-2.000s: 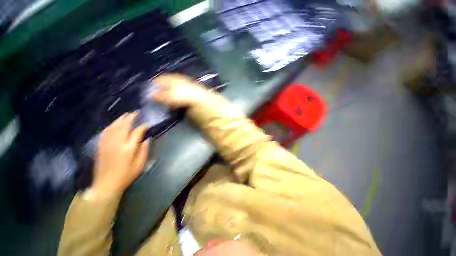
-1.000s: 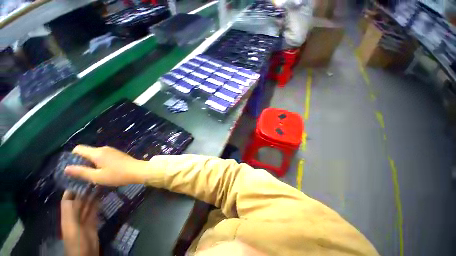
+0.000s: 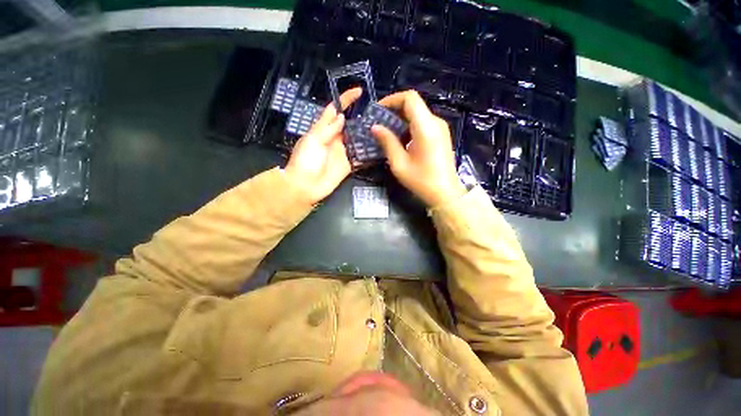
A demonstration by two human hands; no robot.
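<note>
My left hand (image 3: 319,158) holds a front housing (image 3: 352,75) with an open screen window, raised over the front edge of the black housing tray (image 3: 487,49). My right hand (image 3: 422,150) holds dark grey keypads (image 3: 387,119) at the housing's lower end, its thumb on the keys. Whether a keypad is seated there I cannot tell. Loose keypads (image 3: 302,116) lie at the tray's left part, and one more keypad (image 3: 370,203) lies on the bench below my hands.
A black phone-like piece (image 3: 240,96) lies left of the tray. A small keypad pile (image 3: 609,143) and the keypad tray (image 3: 686,183) are at right. A clear blister tray (image 3: 45,138) is far left. A red stool (image 3: 605,341) stands under the bench edge at lower right.
The view has swung to face the bench squarely. My hands now hold an open-window housing with keypads at its lower end; one second ago my right hand held keypads low over the tray.
</note>
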